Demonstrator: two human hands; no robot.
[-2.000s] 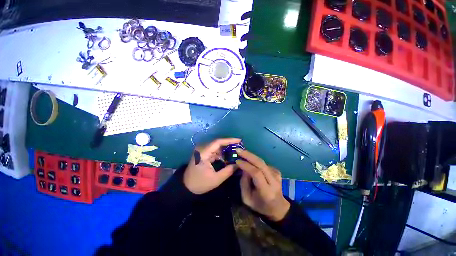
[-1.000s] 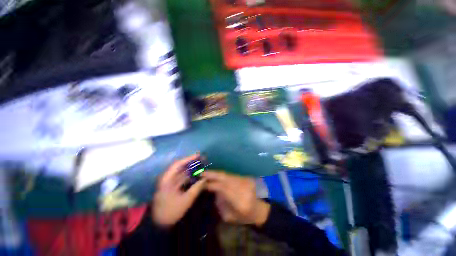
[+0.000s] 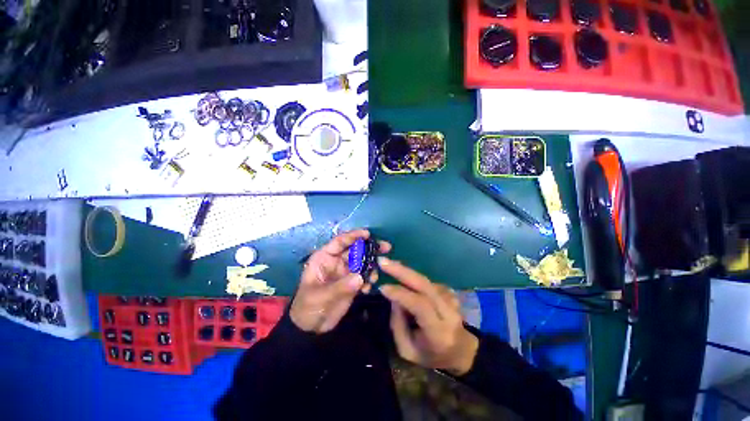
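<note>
A small dark round watch body (image 3: 362, 256) with a blue-violet lit face is held up over the near edge of the green mat, tilted so its face points left. My left hand (image 3: 322, 289) grips it between thumb and fingers. My right hand (image 3: 432, 319) is at its right side, with fingertips close to or touching the rim; the frame does not show clearly whether they grip it. Dark tweezers (image 3: 462, 230) and a thin blue-tipped stick (image 3: 511, 205) lie on the mat to the right.
A corded black-and-orange screwdriver (image 3: 607, 215) lies at right. Green-rimmed (image 3: 511, 175) and yellow-rimmed (image 3: 414, 171) parts boxes stand behind the mat. A red watch tray (image 3: 608, 76) is at back right. Tape scraps (image 3: 549, 268), a tape roll (image 3: 104, 231) and a grid sheet (image 3: 271, 220) lie around.
The view swung aside and came back. The watch has turned in my left hand; its face showed green a second ago and is now blue-violet, facing left.
</note>
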